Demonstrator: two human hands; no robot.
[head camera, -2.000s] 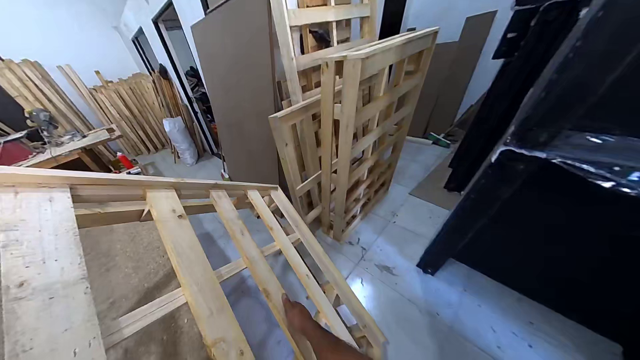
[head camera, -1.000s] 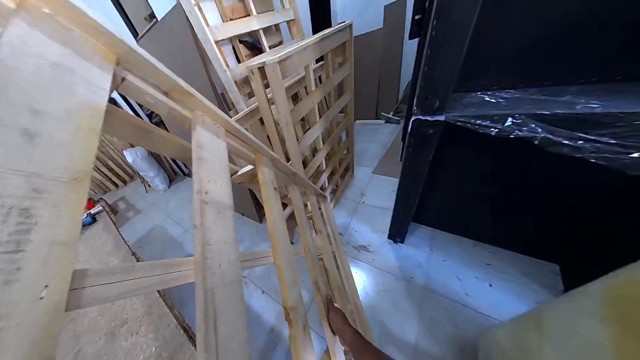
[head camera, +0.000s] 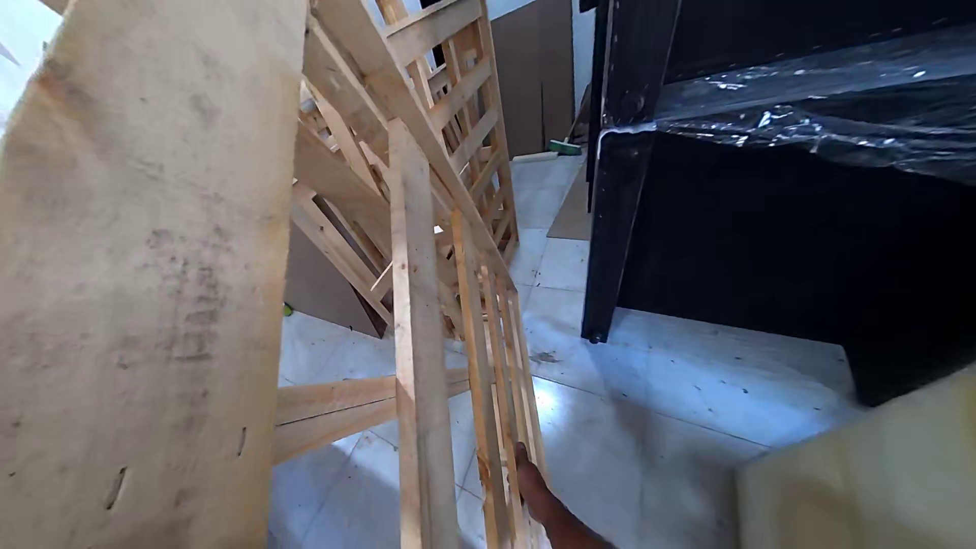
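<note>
A slatted wooden frame (head camera: 423, 335) fills the left and middle of the view, tilted steeply, its widest board (head camera: 152, 274) very close to the camera. At the lower middle, my right hand (head camera: 537, 492) grips one of the narrow slats near the frame's far side; the fingers are partly hidden behind the wood. My left hand is out of the picture. Just beyond the held frame, more slatted wooden frames (head camera: 465, 99) stand upright, and the held frame overlaps them in view, so contact cannot be told.
A large black piece of furniture (head camera: 732, 244) with clear plastic film (head camera: 801, 126) stands at the right. A pale yellowish block (head camera: 869, 473) is at the lower right. Brown sheets (head camera: 534, 76) lean on the back wall, near a green broom head (head camera: 565, 147) on the tiled floor (head camera: 610, 427).
The held frame has gone from lying fairly flat to a steep tilt, with my right hand still on its slats. The view has turned right, and the pale block has come into it.
</note>
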